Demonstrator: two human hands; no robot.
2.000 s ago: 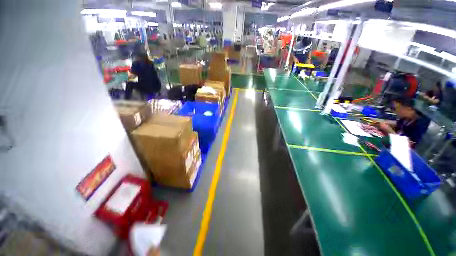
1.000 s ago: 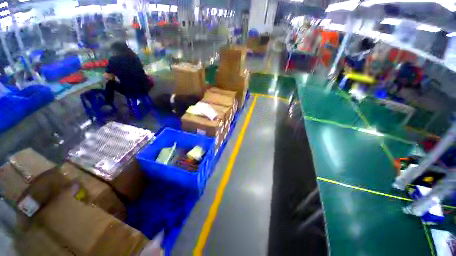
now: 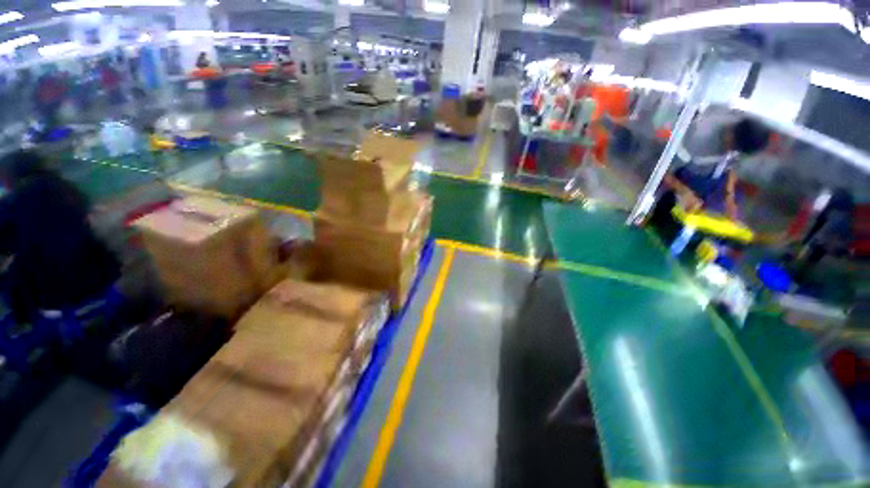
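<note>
Neither of my hands is in view. Nearest in front of me on the left, a row of brown cardboard boxes (image 3: 286, 348) runs along a blue pallet edge (image 3: 374, 367). A blurred whitish bag or sheet (image 3: 172, 456) lies on the closest box. A taller stack of boxes (image 3: 367, 233), one with its flaps up, stands at the far end of the row. Another cardboard box (image 3: 205, 250) stands to its left.
A green-topped workbench (image 3: 634, 353) runs along the right, with a person (image 3: 711, 181) behind it near yellow and blue items. A grey walkway (image 3: 458, 381) with a yellow line lies between. A dark-clothed person (image 3: 48, 233) is at the left edge. Green floor crosses ahead.
The view has moved forward along the walkway. The red holder, the blue tote and the nearer boxes have left the picture. The white sheet and fingertips at the bottom are gone too.
</note>
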